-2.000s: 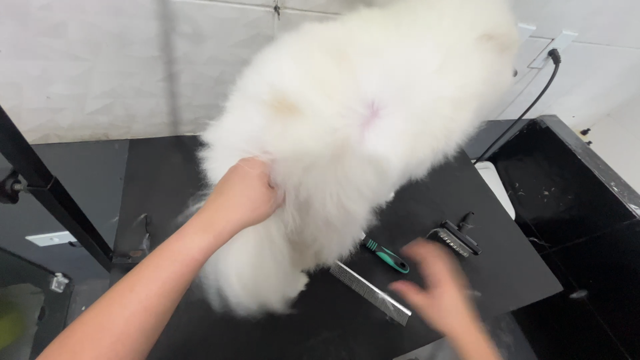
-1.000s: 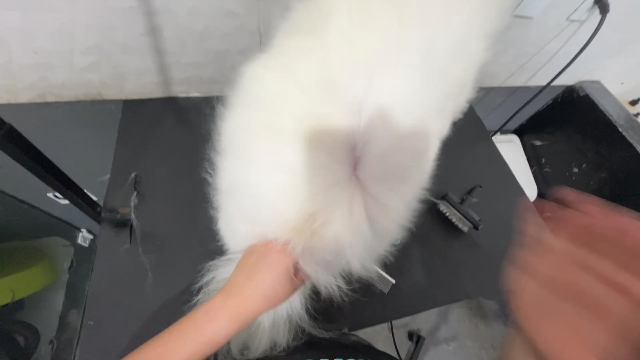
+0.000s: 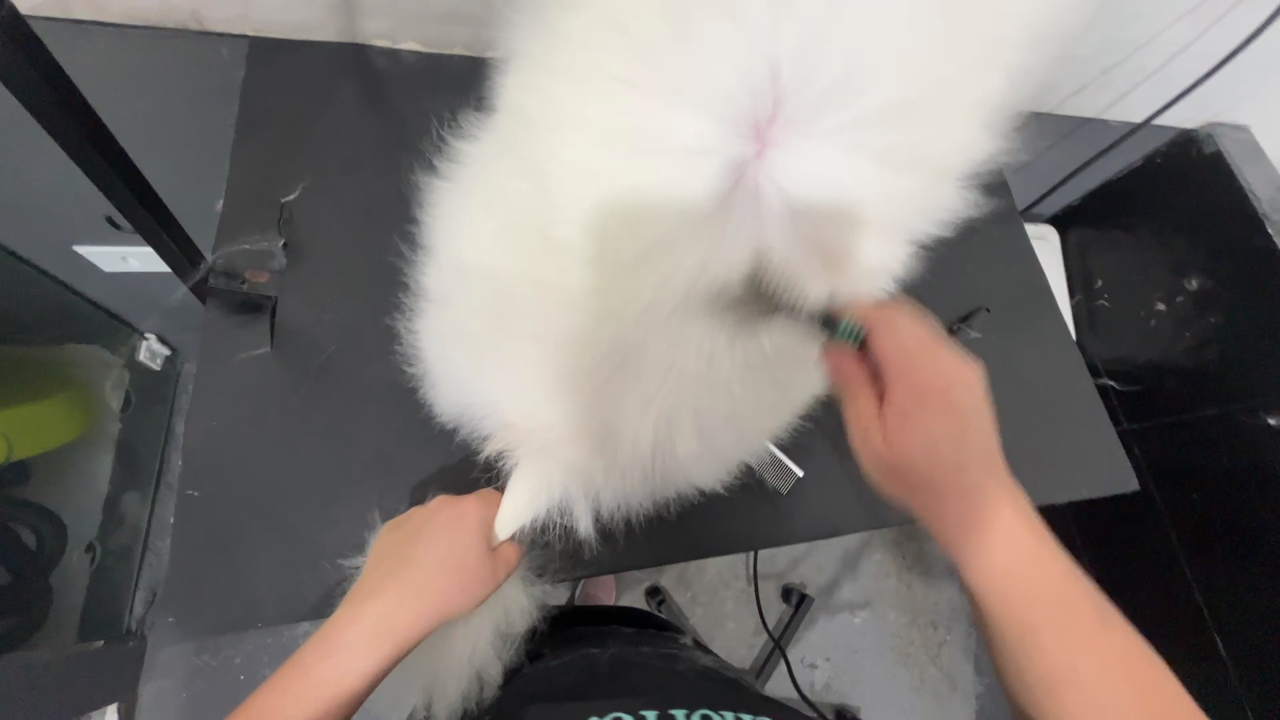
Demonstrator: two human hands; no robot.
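Observation:
A fluffy white animal (image 3: 640, 260) stands on a black grooming table (image 3: 330, 420), its rear facing me. At its lower left, my left hand (image 3: 435, 560) is closed around a tuft of its long fur, with more fur hanging below the fist. My right hand (image 3: 915, 410), slightly blurred, grips a tool with a green and black handle (image 3: 845, 330) against the fur on the right; the tool's working end is hidden. The toothed end of a metal comb (image 3: 777, 468) shows on the table from beneath the fur.
A black post (image 3: 100, 150) slants down at the table's left. To the right are a white object (image 3: 1050, 270), a black basin (image 3: 1170, 270) and a dark cable (image 3: 1150, 125). Wheeled stand legs (image 3: 780, 630) and a cord (image 3: 762, 600) are on the floor below.
My right hand has come to the animal's right side and now holds the green-handled tool, which lay on the table two seconds ago. My left hand keeps hold of fur. The view has shifted closer.

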